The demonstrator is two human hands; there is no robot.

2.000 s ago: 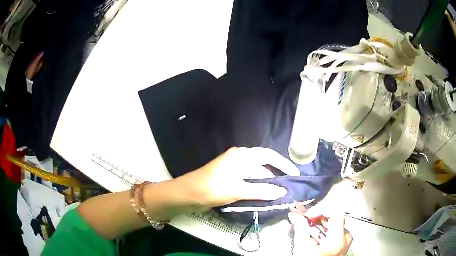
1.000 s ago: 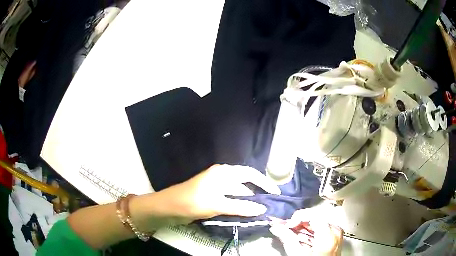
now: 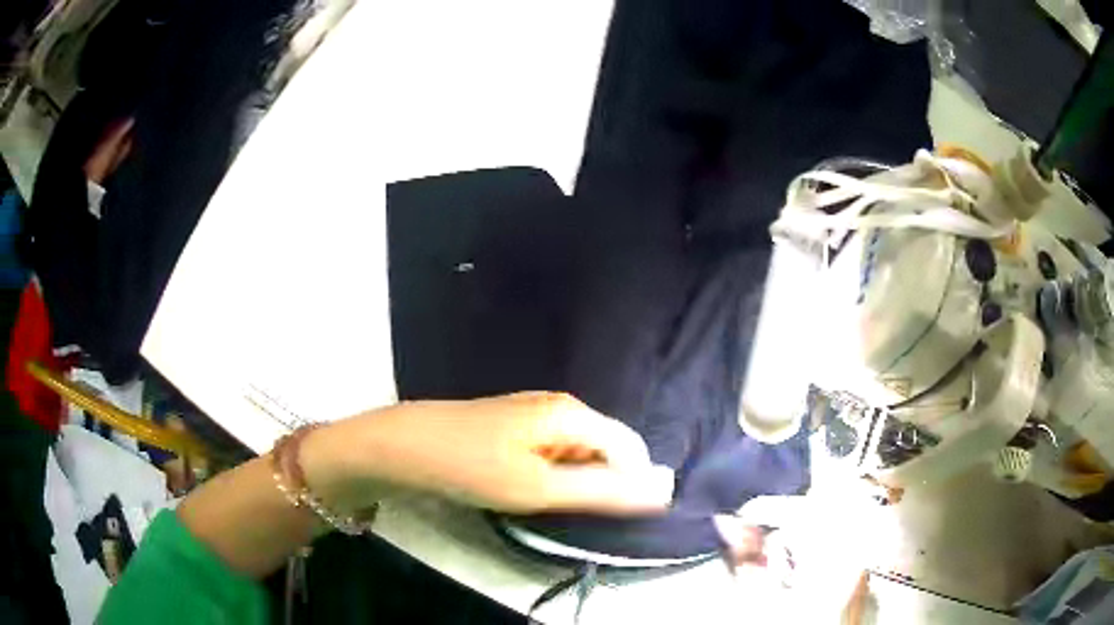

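Note:
A dark navy garment piece (image 3: 635, 269) lies spread over the table and runs under the machine head, bluish near the lamp. A pale strip (image 3: 611, 557) follows its curved near edge, with a thin dark tie hanging from it. My left hand (image 3: 550, 452) lies on the cloth near this edge, thumb and fingers closed together on the cloth. My right hand (image 3: 788, 537) is at the edge under the machine head, washed out by glare and blurred. Its fingertips look reddish; whether it holds anything cannot be told. The needle is lost in the glare.
The cream-white machine head (image 3: 916, 317) with a glaring lamp bar (image 3: 779, 342) stands at right. The white table (image 3: 305, 244) carries ruler marks near its edge. Dark garments (image 3: 183, 122) and another person's hand (image 3: 110, 153) are at left. Crinkled clear plastic (image 3: 898, 18) lies at the far edge.
My left hand's fingers, spread over the cloth before, have come together. The bluish fold at the edge has flattened, and the pale strip now curves. The red snips seen in my right hand no longer show clearly.

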